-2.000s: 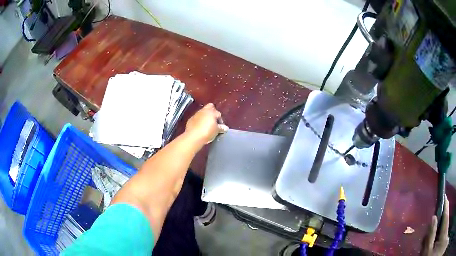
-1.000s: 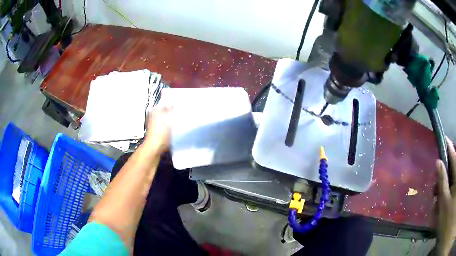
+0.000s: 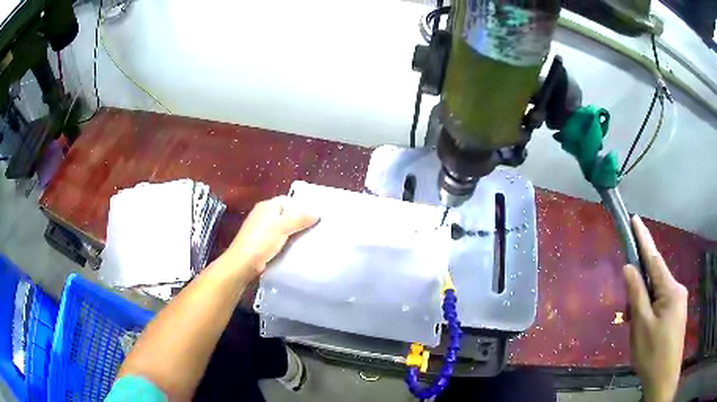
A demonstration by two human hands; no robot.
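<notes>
My left hand (image 3: 271, 234) grips the left edge of a flat silver-white metal plate (image 3: 362, 267), thumb on top. The plate lies over the left part of the slotted grey drill press table (image 3: 515, 275); its upper right corner is by the drill bit (image 3: 446, 216) under the dark chuck (image 3: 460, 177). Whether the bit touches the plate I cannot tell. My right hand (image 3: 656, 302) is closed around the grey feed handle (image 3: 619, 216), which has a green cloth (image 3: 586, 145) knotted at its upper end.
A fanned stack of plates (image 3: 149, 235) lies at left on the red-brown bench (image 3: 259, 153). A blue hose (image 3: 451, 334) with a yellow nozzle stands at the table's front edge. Blue crates (image 3: 86, 334) are on the floor at lower left. The green drill head (image 3: 499, 86) hangs above.
My left hand has moved the plate rightward onto the drill press table, under the chuck. My right hand has come further into view on the feed handle. The camera view has shifted.
</notes>
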